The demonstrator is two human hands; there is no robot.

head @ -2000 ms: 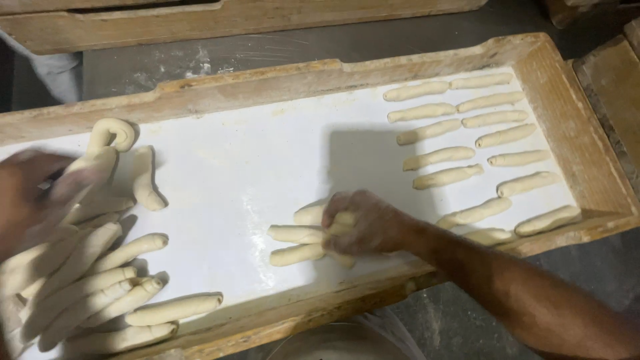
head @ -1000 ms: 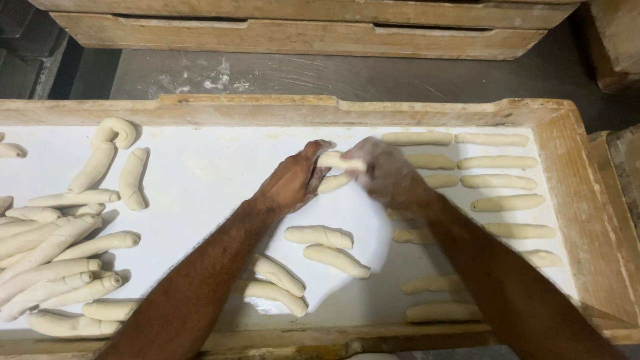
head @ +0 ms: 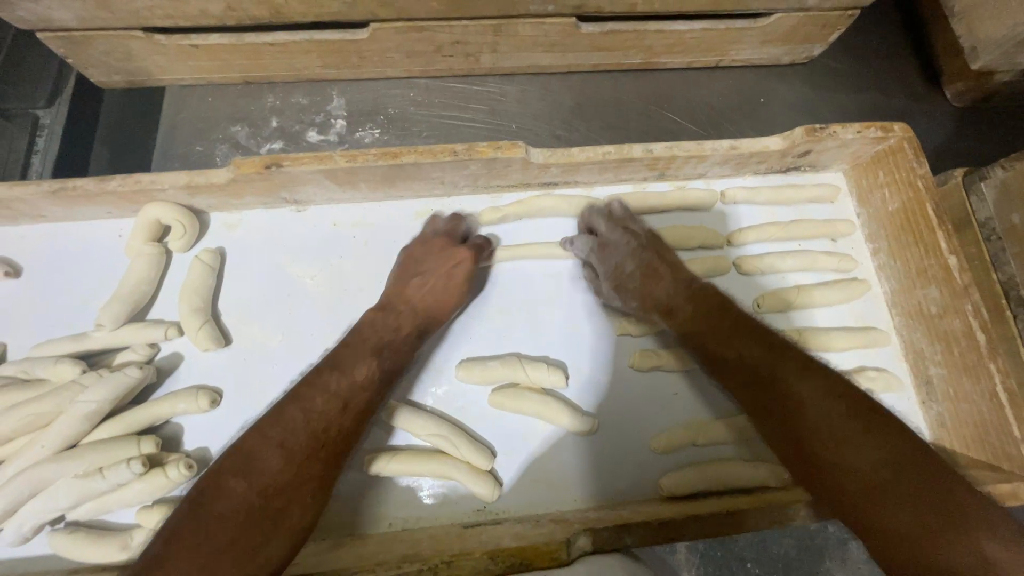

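Observation:
In a wooden proofing tray with a white base lie many rolled dough sticks. My left hand (head: pixel 444 260) and my right hand (head: pixel 616 252) grip the two ends of a dough stick (head: pixel 530 252). Just beyond it, another dough stick (head: pixel 536 208) lies near the far wall, its ends close to my fingers. Between my forearms rest loose dough pieces, among them one (head: pixel 512 370) and a second (head: pixel 544 406) touching it. Rows of dough sticks (head: pixel 792 230) fill the right side, partly hidden by my right arm.
A heap of dough rolls (head: pixel 72 408) lies at the left, with a curled dough piece (head: pixel 160 228) behind it. The wooden tray wall (head: pixel 384 172) runs along the far side. Beyond are a flour-dusted dark metal surface (head: pixel 448 116) and stacked wooden trays (head: pixel 480 48).
My left hand has come from the left heap to beside the right one. The loose cluster at the center is spread out, and two dough sticks now lie at my hands by the far wall.

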